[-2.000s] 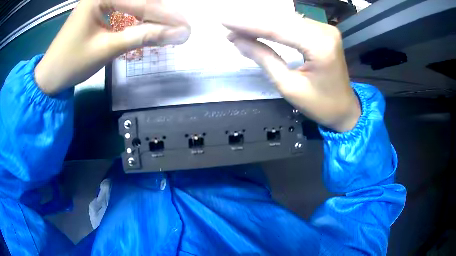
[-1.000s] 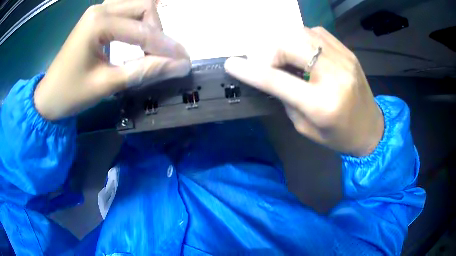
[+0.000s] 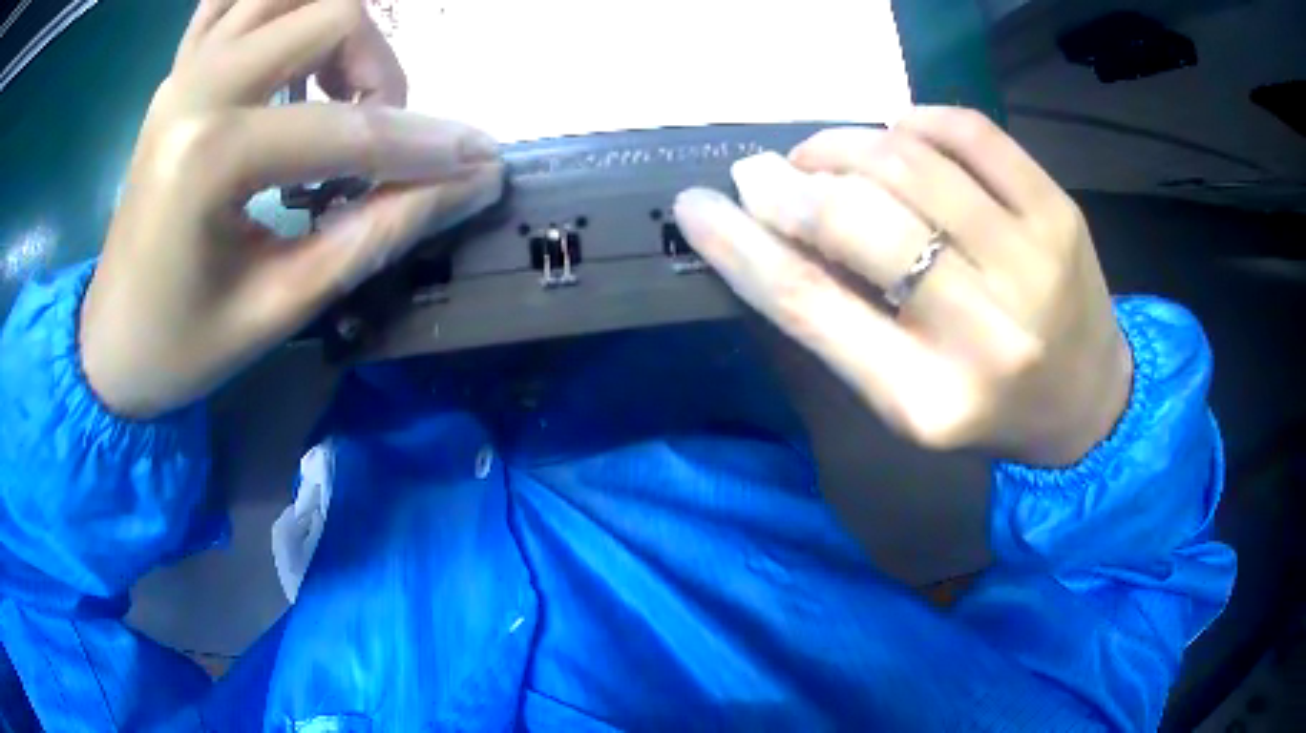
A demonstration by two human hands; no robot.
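The long black fixture lies across the near edge of the white paper. Its second slot from the left is uncovered and shows two thin copper-bright strips. My left hand is over the fixture's left end, thumb and index fingertips close together above and left of that slot. My right hand, with a ring, covers the right end, its fingertips at the third slot, which is partly hidden. The leftmost slot is dim beside my left thumb; the rightmost is hidden. Any tiny part between the fingertips is too small to tell.
The overexposed white paper lies behind the fixture, with faint reddish specks at its top left. The dark green mat shows on both sides. A black object sits on a grey surface at upper right.
Both hands have come down from over the paper onto the fixture. The fixture sits higher in the view. The right fingertips have moved to the third slot; the copper pile has mostly left the view.
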